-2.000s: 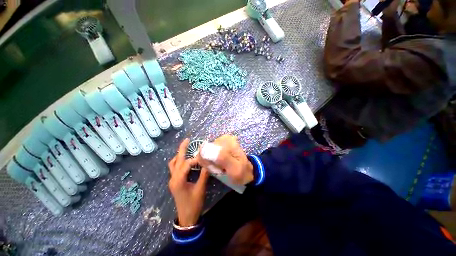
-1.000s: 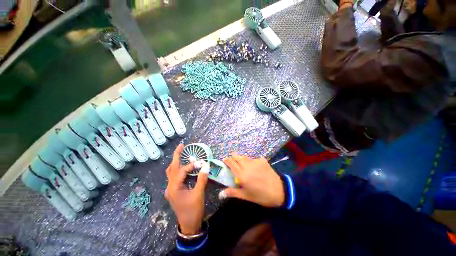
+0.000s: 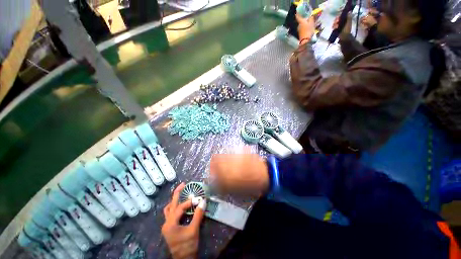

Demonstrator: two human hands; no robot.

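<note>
A handheld fan [image 3: 230,213] lies at the bench's near edge, its round spoked head to the left and its pale handle pointing right. My left hand [image 3: 183,227] holds the fan by its head, with white-capped fingertips on the grille. My right hand [image 3: 240,174] is blurred, above the fan's neck and handle; its fingers are hidden, so I cannot tell if it holds anything. A heap of small teal parts [image 3: 198,121] lies ahead, with a smaller teal heap [image 3: 132,251] at the bottom left.
A row of unfinished fan bodies [image 3: 106,195] overlaps at left. Two fans [image 3: 275,143] lie right of the teal heap, another fan [image 3: 242,75] farther back. Dark shiny parts [image 3: 222,93] lie behind the heap. A green conveyor [image 3: 167,60] runs beyond. A neighbouring worker [image 3: 364,81] sits at right.
The view has tilted up, showing more of the neighbour and conveyor. My right hand has left the fan's handle and moved up over its neck. My left hand still holds the fan head.
</note>
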